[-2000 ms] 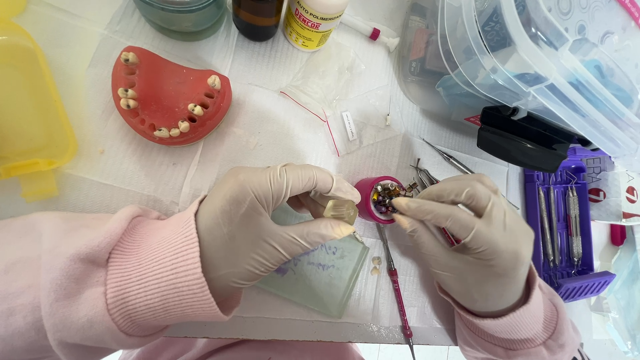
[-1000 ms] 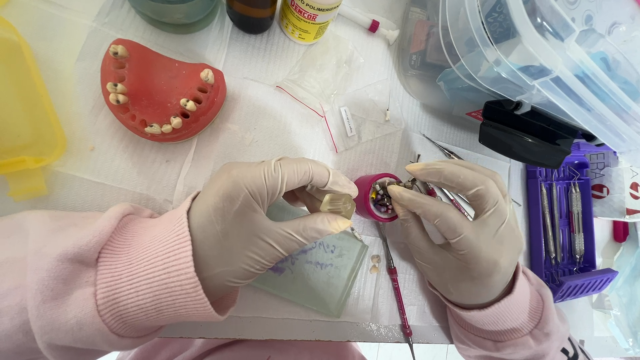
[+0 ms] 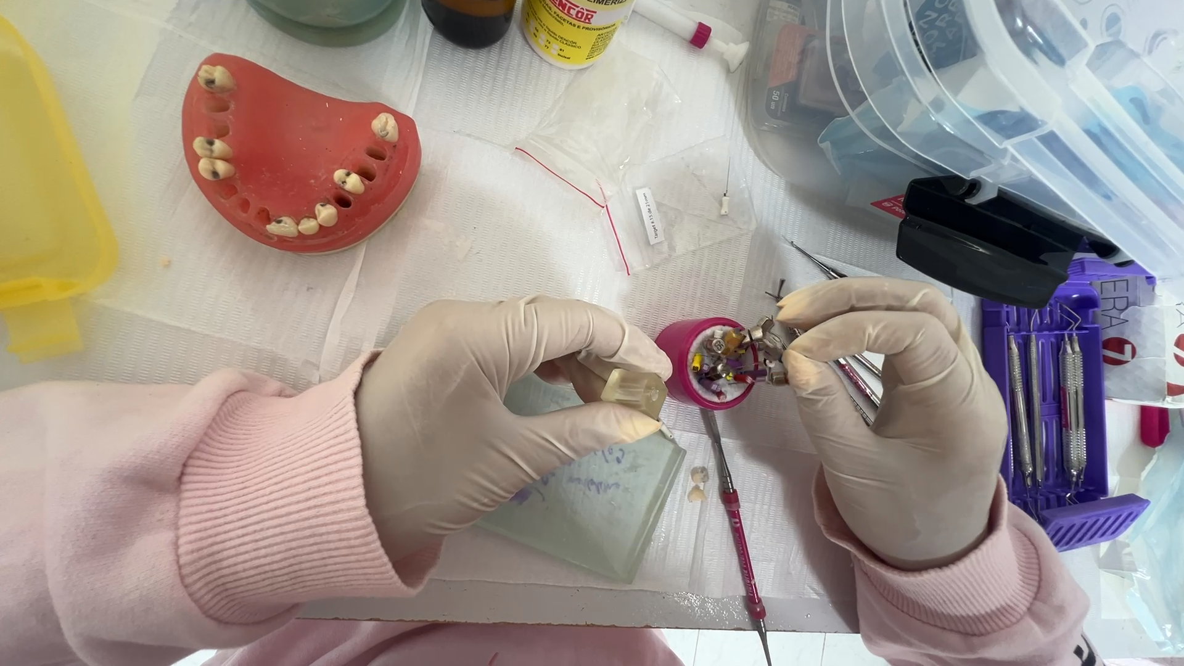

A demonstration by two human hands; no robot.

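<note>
Both hands wear pale latex gloves. My left hand point(image 3: 499, 416) pinches a small translucent yellowish block point(image 3: 635, 391) between thumb and fingers, above a glass slab point(image 3: 592, 518) that bears handwriting. Its fingertips are beside a magenta round pot point(image 3: 689, 351) that holds many small dental burs and metal pieces. To the right of the pot, my right hand point(image 3: 888, 407) has its thumb and index finger on small metal parts point(image 3: 770, 347) at the pot's rim; exactly what they grip is partly hidden. A magenta-handled dental hand instrument point(image 3: 737, 536) lies below the pot, beside small tooth-coloured pieces point(image 3: 697, 485).
A red dental arch model point(image 3: 296, 157) with several teeth lies at upper left, near a yellow plastic tray point(image 3: 55, 176). Bottles, including a yellow-labelled one point(image 3: 573, 28), stand at the back. Small plastic bags point(image 3: 675, 203), a clear plastic box point(image 3: 888, 111) and a purple instrument tray point(image 3: 1096, 398) surround the hands.
My right fingertips have shifted from over the pot's mouth to its right side, where metal parts now show at them. My left hand still holds the translucent block.
</note>
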